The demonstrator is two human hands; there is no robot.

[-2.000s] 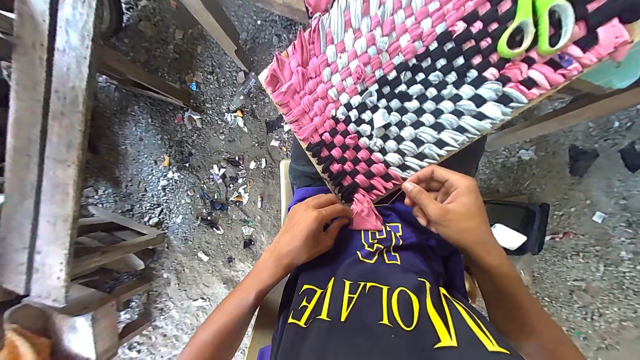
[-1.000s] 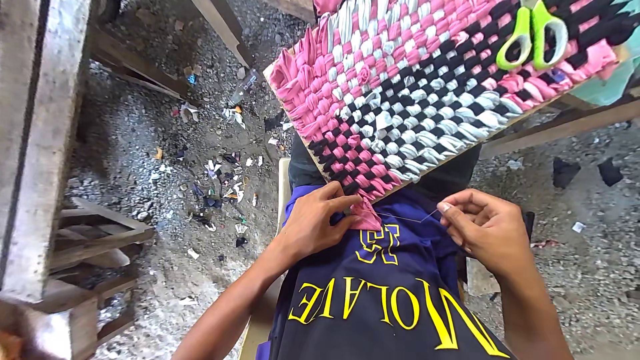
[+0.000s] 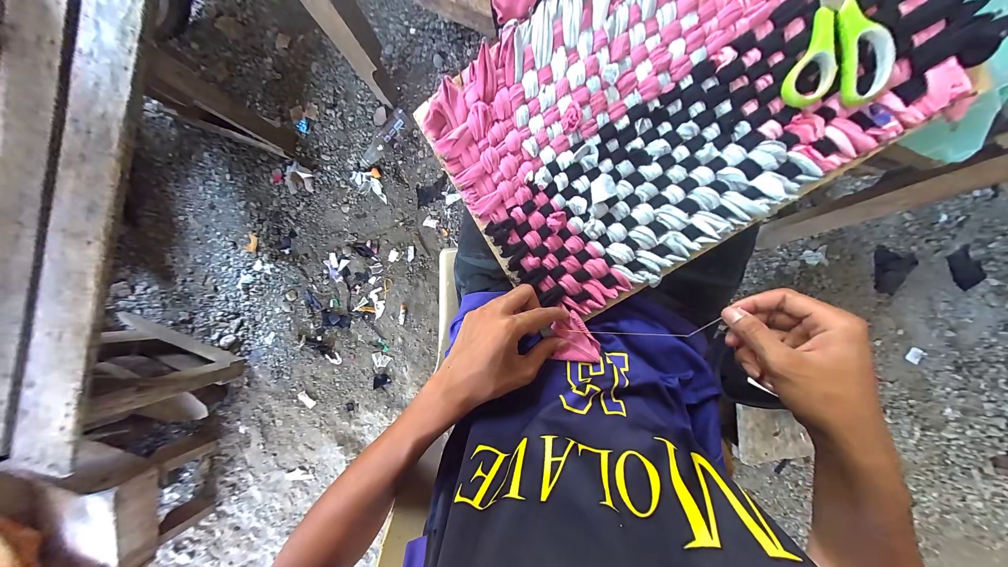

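Observation:
A woven mat of pink, white and black fabric strips [image 3: 630, 181] lies on a board across my lap. At its near corner my left hand [image 3: 504, 339] pinches a pink fabric end [image 3: 577, 339]. Off to the right, my right hand [image 3: 795, 346] holds a thin needle [image 3: 705, 326] between thumb and forefinger. From it a light thread [image 3: 638, 334] runs taut to the pink fabric. Green-handled scissors [image 3: 839, 63] rest on the far right part of the mat, their blades mostly out of view.
Wooden beams [image 3: 79, 236] stand at the left, with a slatted wooden frame [image 3: 157, 378] below. Fabric scraps [image 3: 370, 291] litter the gravel floor. A wooden bar [image 3: 882, 201] and light green plastic [image 3: 949, 138] are at the right, beside the board.
My right hand has moved from beside the mat's corner out to the right, drawing the thread into a longer line. My left hand stays at the pink fabric end.

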